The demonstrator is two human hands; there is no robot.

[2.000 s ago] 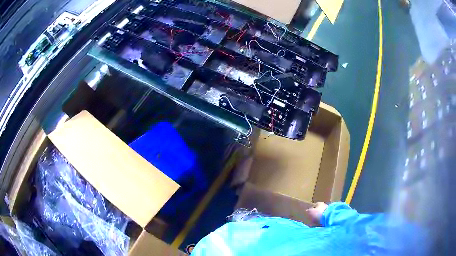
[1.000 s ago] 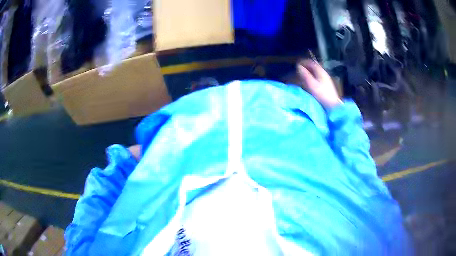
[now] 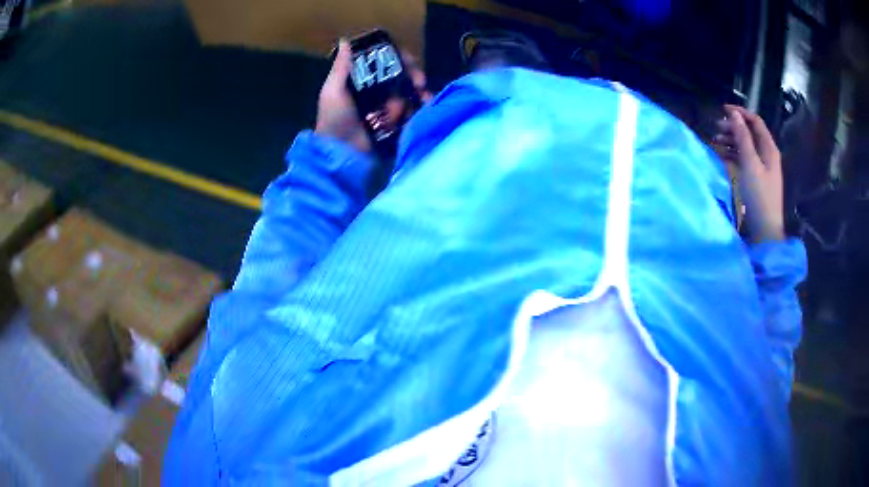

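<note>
A palm-sized phone point(image 3: 381, 84) with a lit dark screen and large pale digits is in my left hand point(image 3: 341, 103), at the upper left beside my smock. The thumb lies along its left edge and fingertips show at its right edge. My right hand point(image 3: 757, 162) is at the right side of my smock, held up with its fingers slightly bent and apart. No object shows in it.
Brown cartons point(image 3: 129, 276) with white labels stand at the lower left. A yellow line point(image 3: 181, 179) crosses the dark green floor. A brown carton point(image 3: 305, 21) is at the top. Dark, blurred housings point(image 3: 838, 143) lie at the right edge.
The view has swung down from the bench onto my smock and towards the left. My left hand has come into view holding the lit phone. My right hand now shows farther right.
</note>
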